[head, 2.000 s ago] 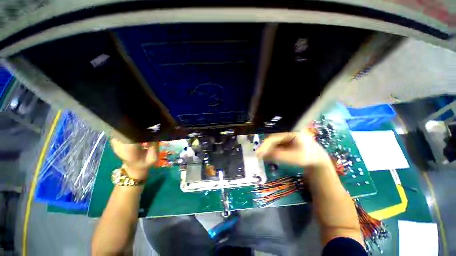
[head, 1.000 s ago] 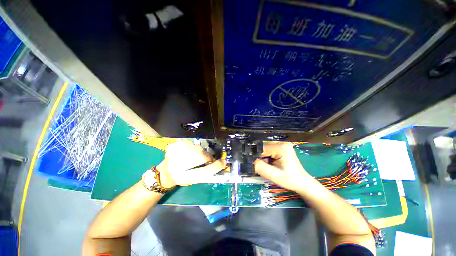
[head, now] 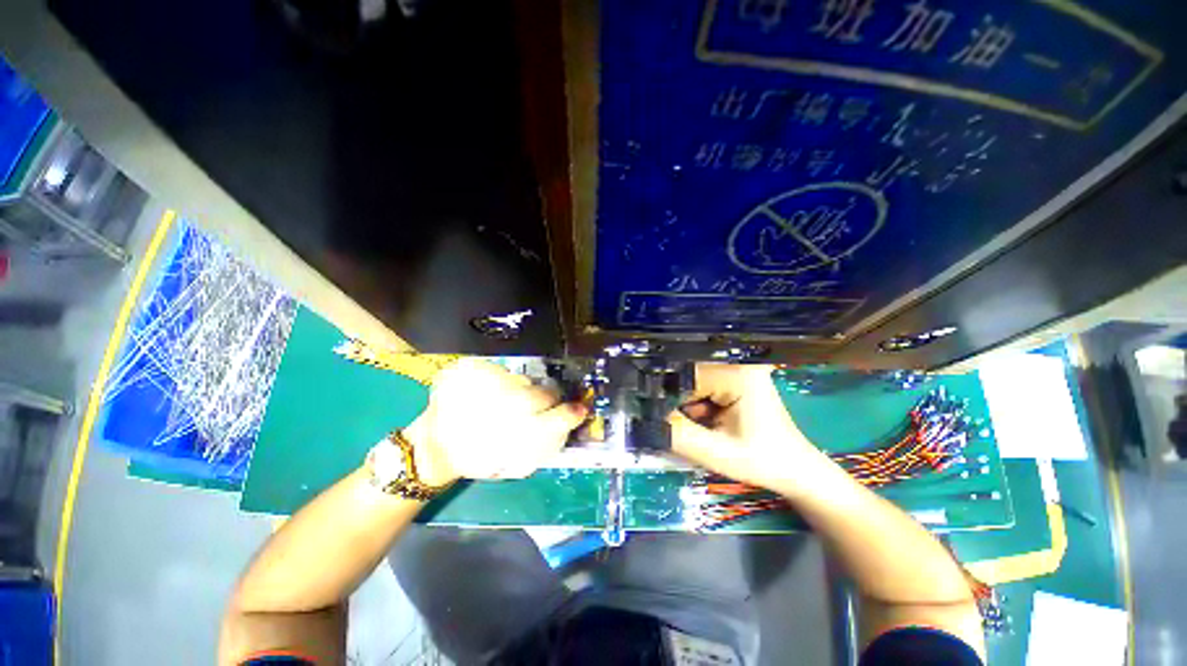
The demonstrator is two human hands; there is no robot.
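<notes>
The dark crimping applicator (head: 641, 406) stands at the centre, under the machine's front cover (head: 742, 169). My left hand (head: 501, 419) is at its left side, fingers bent together, fingertips against the block; any wire end between them is too small to make out. My right hand (head: 736, 423) is at its right side, thumb and index finger pinched near the block; a wire there cannot be made out clearly. An orange-yellow wire bundle (head: 397, 363) lies left, partly behind my left hand. Red and black lead wires (head: 846, 466) fan out on the right, partly behind my right forearm.
A blue bin (head: 146, 390) with silvery-white strands (head: 228, 358) stands left of the green mat (head: 313, 442). A metal rod (head: 614, 501) sticks out from the machine's front. White paper sheets (head: 1032, 406) and yellow tape (head: 1028, 569) lie at the right. The large cover hangs over the hands.
Since two seconds ago both hands have come inward to the applicator, and the view has shifted closer to the cover. Over the last second the hands have barely moved.
</notes>
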